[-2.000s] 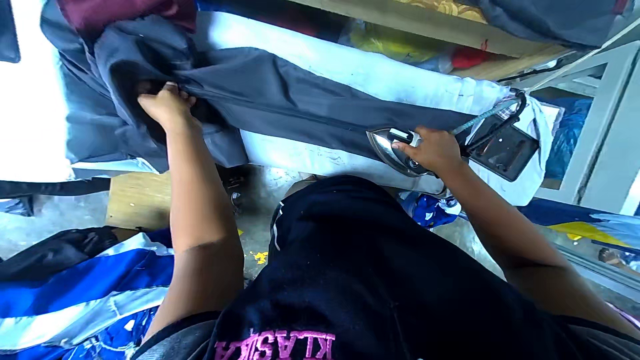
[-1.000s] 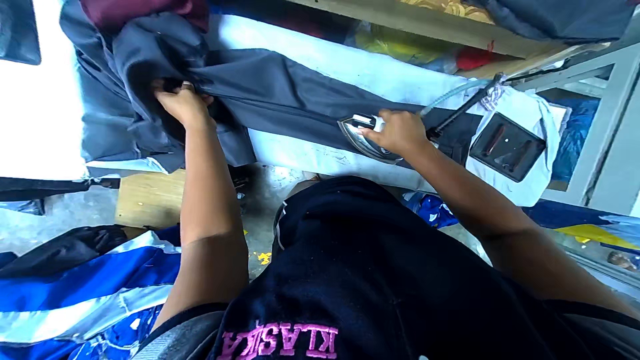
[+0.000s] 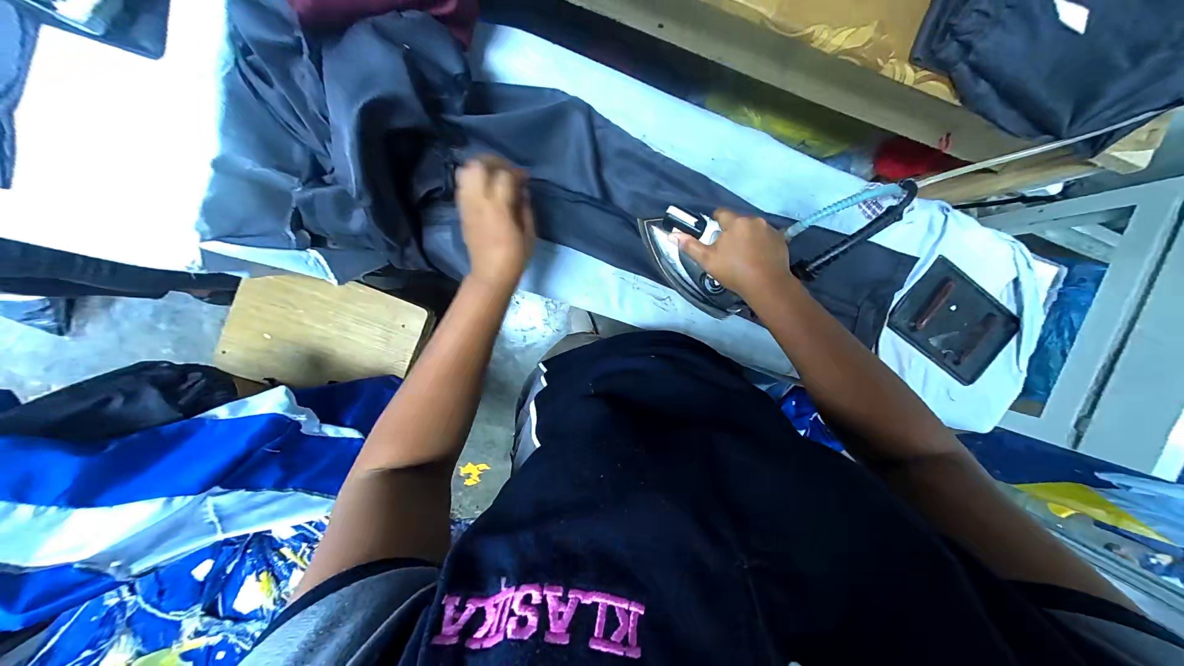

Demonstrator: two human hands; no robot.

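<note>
A dark grey cloth garment (image 3: 592,157) lies lengthwise along a narrow white-covered ironing board (image 3: 546,65), bunched up at its left part. My right hand (image 3: 740,254) is closed around the handle of a steam iron (image 3: 680,264), whose soleplate rests on the cloth, tip to the left. A light blue hose and a black cord run from the iron's rear to the right. My left hand (image 3: 495,217) is over the garment beside the bunched part, blurred, with fingers bent; whether it pinches the cloth cannot be told.
A black iron rest tray (image 3: 953,319) lies on the board's right end. Below left are a wooden board (image 3: 319,328) and blue and white fabric (image 3: 166,462). A folded dark cloth (image 3: 1064,65) sits on the shelf at upper right. A grey metal frame (image 3: 1110,324) stands at the right.
The iron in my right hand has moved left along the cloth, away from the tray. My left hand has come away from the bunched folds, toward the right.
</note>
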